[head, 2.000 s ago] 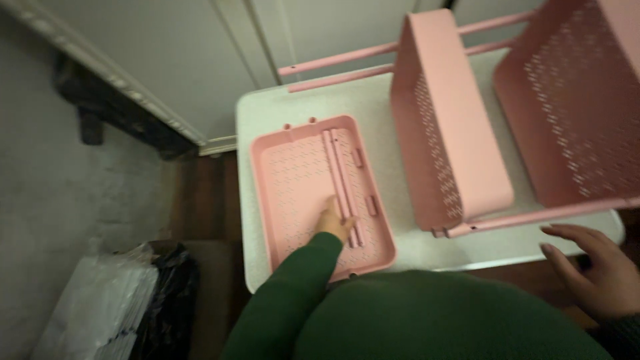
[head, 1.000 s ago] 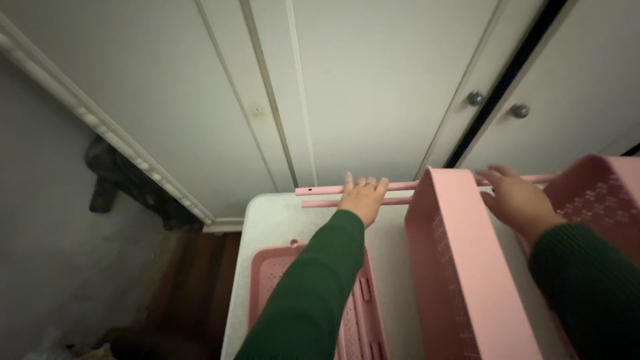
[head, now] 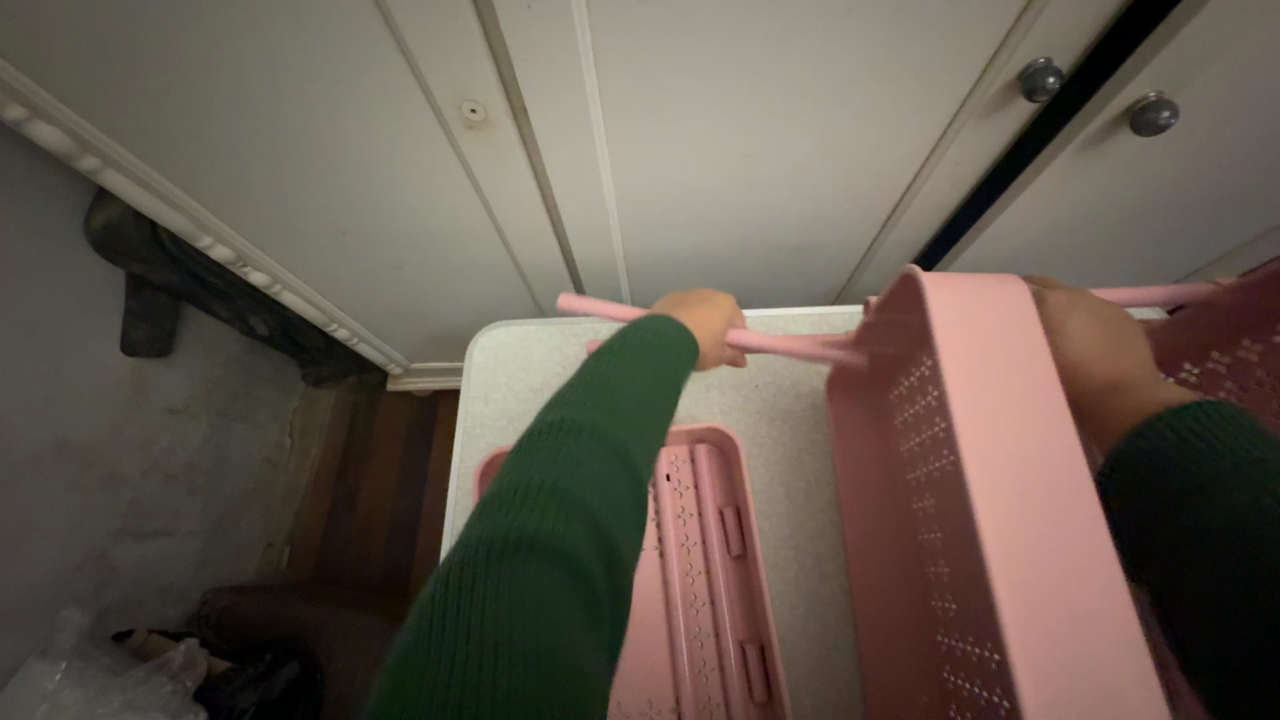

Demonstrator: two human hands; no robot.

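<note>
My left hand (head: 705,325) is closed around a pink tube (head: 790,345) near the table's back edge; the tube's free end points left. Beyond it, a pink perforated basket (head: 1010,480) stands on its side. My right hand (head: 1100,350) is against the far side of that basket, its fingers hidden behind the rim, so its grip cannot be made out. Below my left forearm lies a flat pink perforated tray (head: 755,560) with loose pink tubes (head: 712,560) in it. A second pink basket (head: 1230,350) shows at the right edge.
The light tabletop (head: 800,500) stands against white cabinet doors (head: 780,150) with round metal knobs (head: 1041,80). At the left, a dark object (head: 220,290) leans by the wall, and clear plastic bags (head: 110,670) lie low down.
My left hand has gone from the tubes in the tray to the rear tube, which it now grips. My right hand has moved from the front side to behind the basket. The view has shifted.
</note>
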